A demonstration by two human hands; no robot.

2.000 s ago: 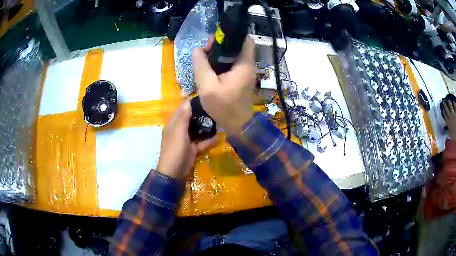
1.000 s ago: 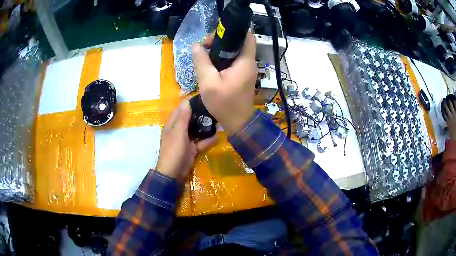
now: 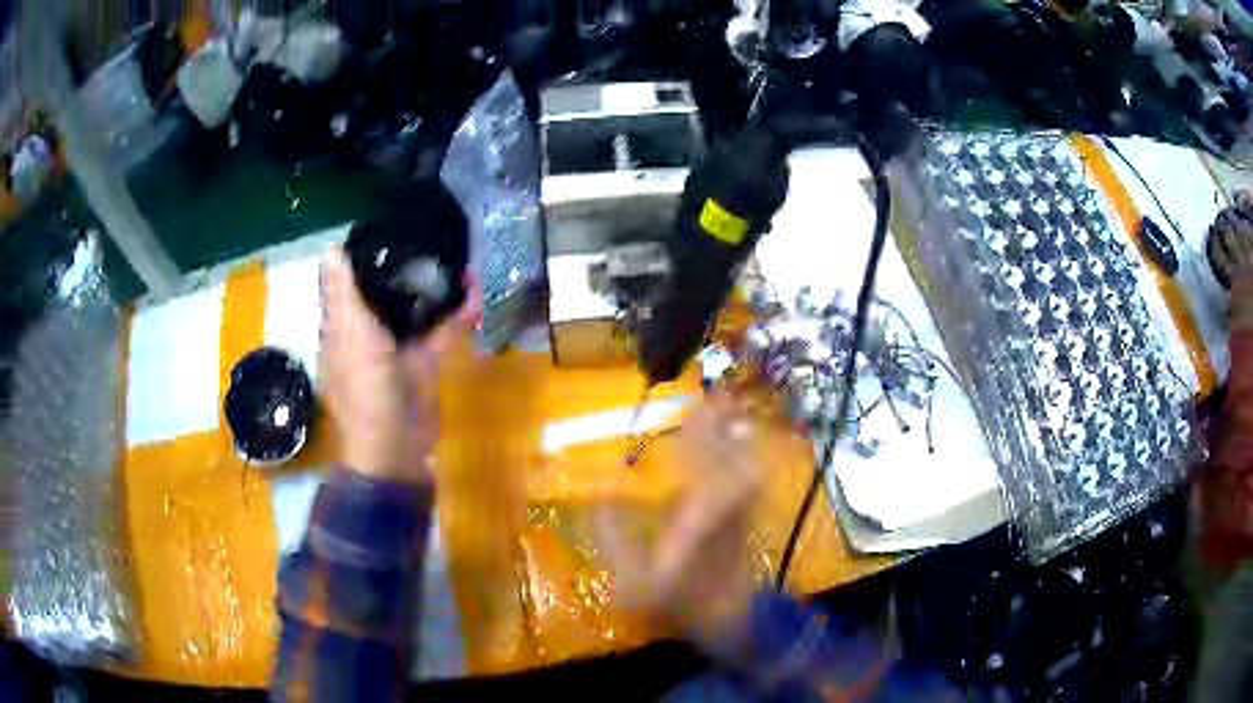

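My left hand (image 3: 374,392), somewhat blurred, holds a round black housing (image 3: 410,261) up at centre-left, its hollow side showing. My right hand (image 3: 701,515) is strongly blurred, low at centre-right, below the screwdriver; its fingers and anything in them cannot be made out. The electric screwdriver (image 3: 721,240) with a yellow label hangs tilted, nose down, free of both hands. A second black housing (image 3: 269,405) lies on the bench at left. A thin dark lead (image 3: 649,444) lies on the bench below the screwdriver's tip.
The screw feeder (image 3: 618,206) stands behind, with a clear bag of small hardware (image 3: 498,206) at its left. The module pile (image 3: 879,364) and clear parts tray (image 3: 1072,316) are at right. The black cable (image 3: 866,302) runs down beside the pile. Another person's hand (image 3: 1237,247) shows at far right.
My right hand has let go of the screwdriver and moved down. My left hand has moved left and up with the housing. The view has shifted, showing more of the feeder.
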